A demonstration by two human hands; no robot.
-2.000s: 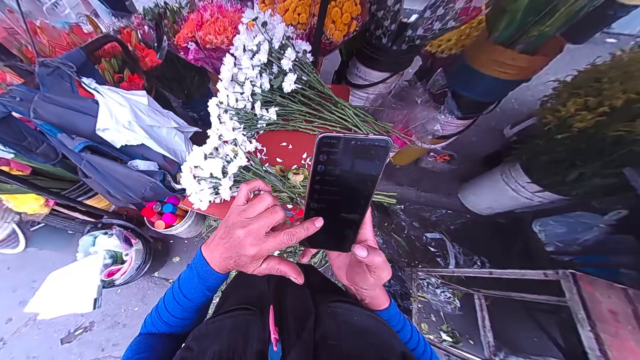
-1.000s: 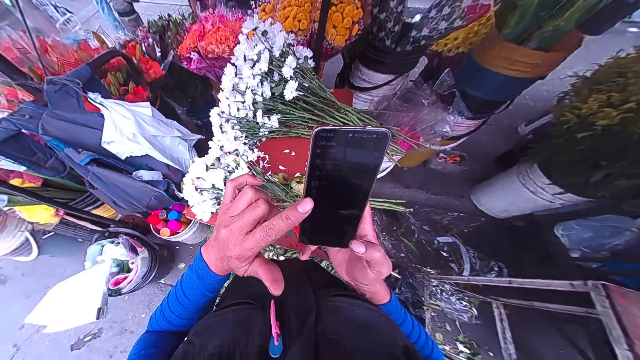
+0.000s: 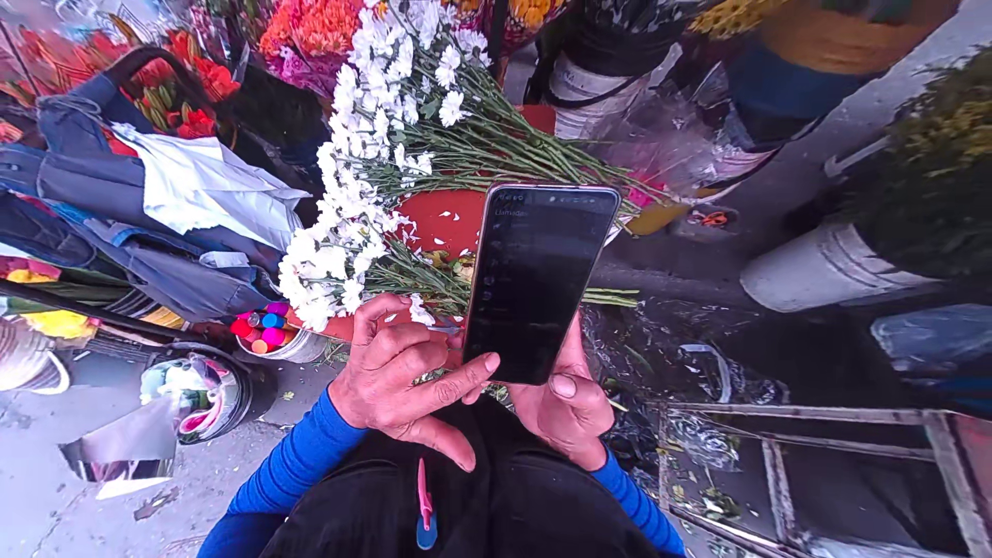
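Note:
A dark smartphone (image 3: 542, 287) stands tilted over my lap, its dim screen facing me. My right hand (image 3: 566, 407) holds its lower end, thumb at the lower right edge. The index fingertip of my left hand (image 3: 415, 380) is at the phone's lower left corner; whether it touches the glass I cannot tell. That hand's fingers are apart, thumb pointing down. Behind the phone, white daisy-like flowers (image 3: 372, 155) with long green stems (image 3: 527, 151) lie in bunches on a red surface (image 3: 446, 221) scattered with loose petals.
Left are a dark blue cloth bag (image 3: 101, 170), a white cloth (image 3: 209, 186) and a bucket with colourful round-tipped items (image 3: 267, 329). White buckets (image 3: 829, 267) and plastic wrap stand right. A worn wooden frame (image 3: 783, 480) lies lower right. Orange and red flowers fill the upper left.
My left index finger has moved down from beside the screen to the phone's lower left corner since one second ago. My right hand still holds the phone.

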